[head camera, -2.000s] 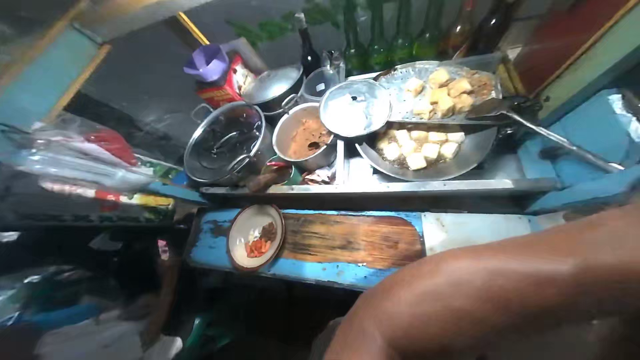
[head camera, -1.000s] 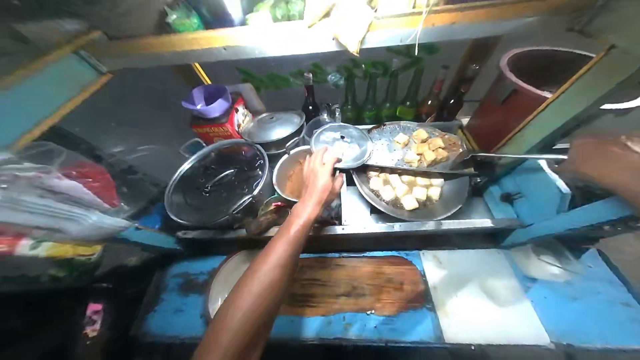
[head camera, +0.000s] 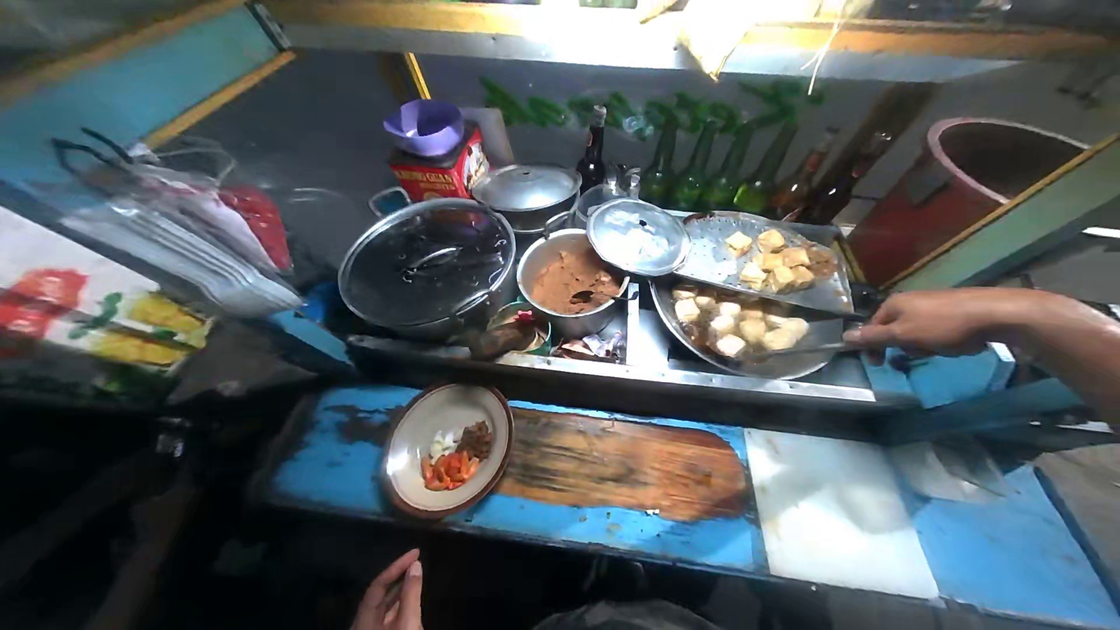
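Observation:
My right hand grips the handle of a metal spatula whose head lies in the wok among pale fried tofu cubes. Above that wok rests a perforated metal tray with browner tofu cubes. My left hand is low in the view, in front of the bench, its fingers slightly apart with nothing seen in them. Nearest to it, a brown-rimmed plate holds chopped red chili, a dark brown paste and white pieces. A pot of brown sauce stands left of the wok, a metal lid at its edge.
A large glass-lidded pot and a smaller lidded pot stand at left. Glass bottles line the back, beside a red bucket. A wooden board lies on the blue bench. Plastic bags hang left.
My left hand has come away from the metal lid by the sauce pot, down to the front of the bench. The spatula, over the tray a second ago, is now in the wok.

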